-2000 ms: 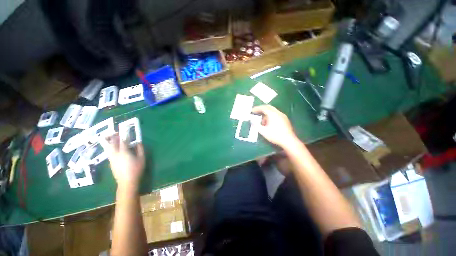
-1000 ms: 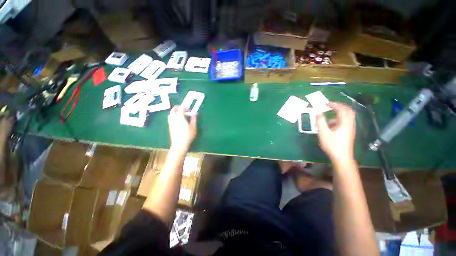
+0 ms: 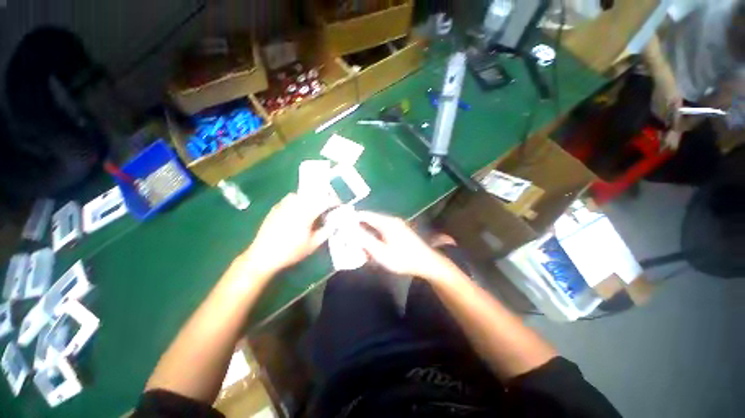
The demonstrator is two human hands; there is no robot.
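Observation:
My left hand [image 3: 287,231] and my right hand [image 3: 397,243] meet at the front edge of the bench. Both hold a white housing [image 3: 346,238] between them, above my lap. It is overexposed, so its details cannot be told. Just behind it on the green mat lies a white front frame [image 3: 350,185] with a dark window. Flat white plates [image 3: 342,149] lie beside and behind the frame. More white housings [image 3: 57,377] lie in a loose group at the far left.
A blue bin [image 3: 155,181] of screws and cartons with blue inserts [image 3: 223,131] and red parts [image 3: 292,88] line the back. A small bottle [image 3: 234,194] stands mid-bench. The electric screwdriver [image 3: 448,113] and a hammer lie right. Another person [image 3: 704,65] is at upper right.
My left hand has moved from the housings at the left to the middle and met my right hand at a white housing. The view has turned to the right.

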